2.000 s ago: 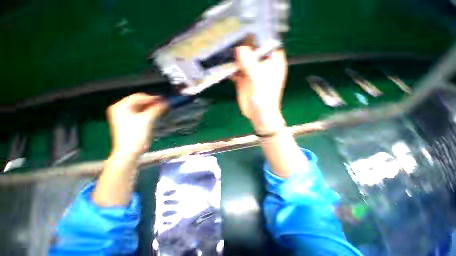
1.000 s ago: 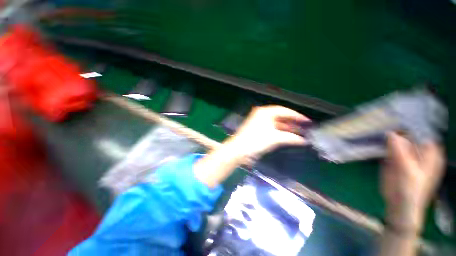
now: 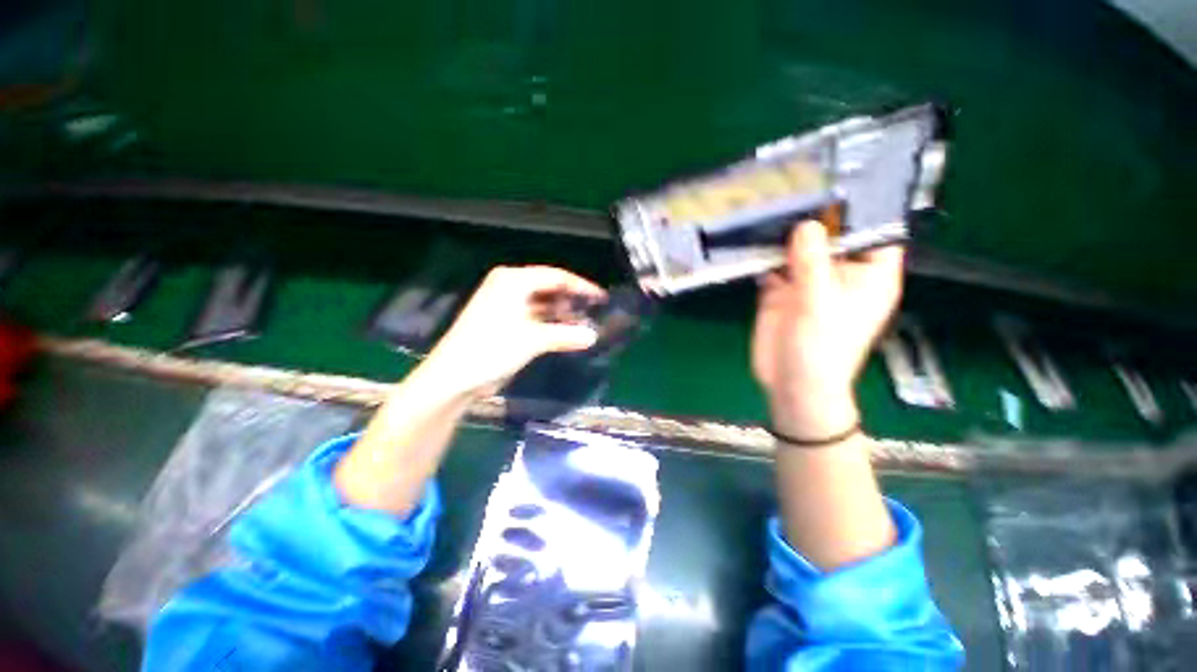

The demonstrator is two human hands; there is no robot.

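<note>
My right hand [image 3: 827, 322] holds a phone frame assembly [image 3: 788, 197] tilted above the belt, thumb near its small orange strip. The back is silvery with a yellowish area and a black rectangle. My left hand [image 3: 519, 328] pinches a thin, smoky dark anti-static bag [image 3: 565, 381] that hangs by its fingers, near the frame's left end. Whether bag and frame touch is not clear. A glossy purple-grey stack of anti-static bags [image 3: 565, 551] lies on the ledge below, between my forearms.
Several units lie on the green belt to both sides, such as one at the left [image 3: 234, 305]. A crumpled clear plastic bag [image 3: 210, 492] lies on the left ledge. A clear blister tray [image 3: 1070, 565] is at the right. A red sack [image 3: 13, 361] shows at the left edge.
The view has swung, so the red sack is mostly out of the picture and the blister tray is back in it. My hands still hold the frame and the dark bag.
</note>
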